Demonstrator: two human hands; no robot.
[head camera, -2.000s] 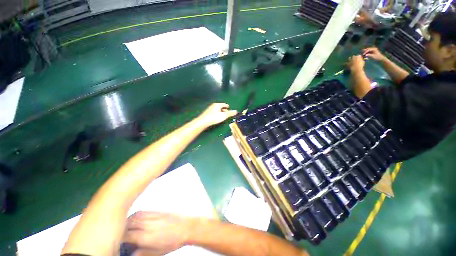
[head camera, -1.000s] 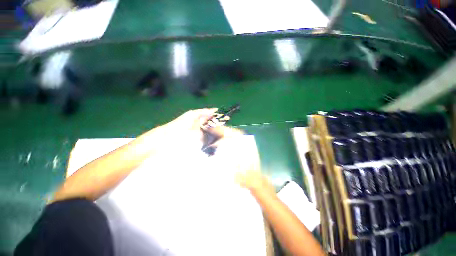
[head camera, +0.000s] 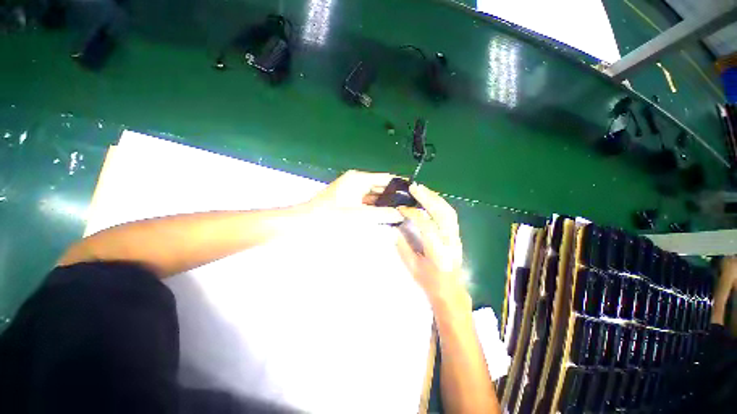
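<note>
My left hand and my right hand meet above the far edge of a large white sheet. Both hold a black corded unit between the fingertips. A thin black cable runs from it away over the green belt and lies bunched there. Fingers cover much of the unit, so its inner parts cannot be told.
The glossy green belt carries several black corded units. At right stand stacked layers of black shells with board edges. A small white piece lies beside them. Another person's arm shows at the right edge.
The view has swung left and down, so the shell stack now sits lower right. My right hand has come up from the sheet's near side to join my left at the black unit.
</note>
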